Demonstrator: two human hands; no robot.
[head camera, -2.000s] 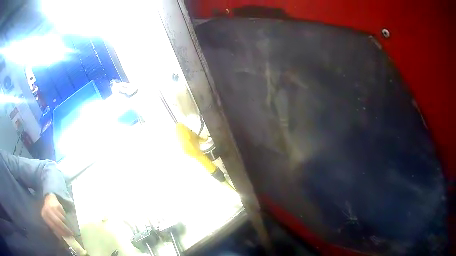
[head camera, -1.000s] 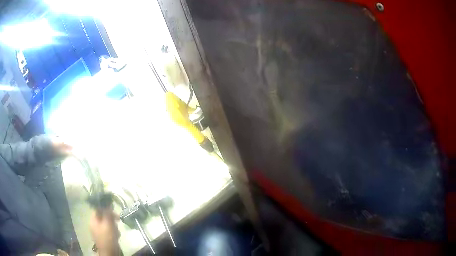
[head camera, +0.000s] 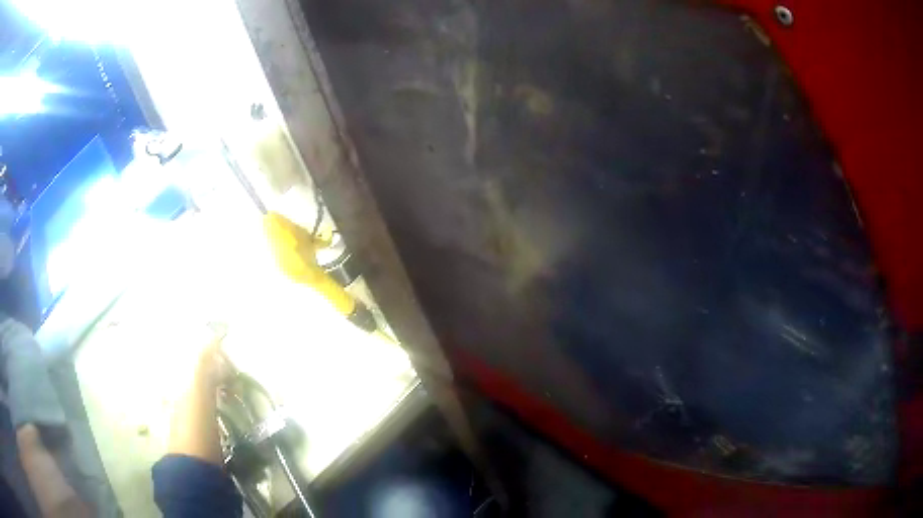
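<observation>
A bare forearm with a dark blue cuff, which I take for my left hand (head camera: 210, 356), reaches up from the lower left edge onto the bright bench. Its fingers are washed out by glare beside dark metal inserts with slim steel rods (head camera: 265, 425), so whether they hold one cannot be told. The inserts lie near the bench's front edge, partly behind the forearm. Their rods point down towards the picture's bottom. My right hand is out of the picture.
The red safety door (head camera: 860, 111) with its dark scratched window (head camera: 648, 243) fills the right. A yellow-bodied tool (head camera: 299, 258) lies by the bench's right edge. A coworker's grey sleeve (head camera: 28, 369) and hand (head camera: 49, 476) are at lower left. A blue panel (head camera: 76, 207) stands behind.
The view has shifted, so the bench things sit further left. The hand that showed low with a dark piece now reaches further up the bench. The coworker's hand has moved down and left.
</observation>
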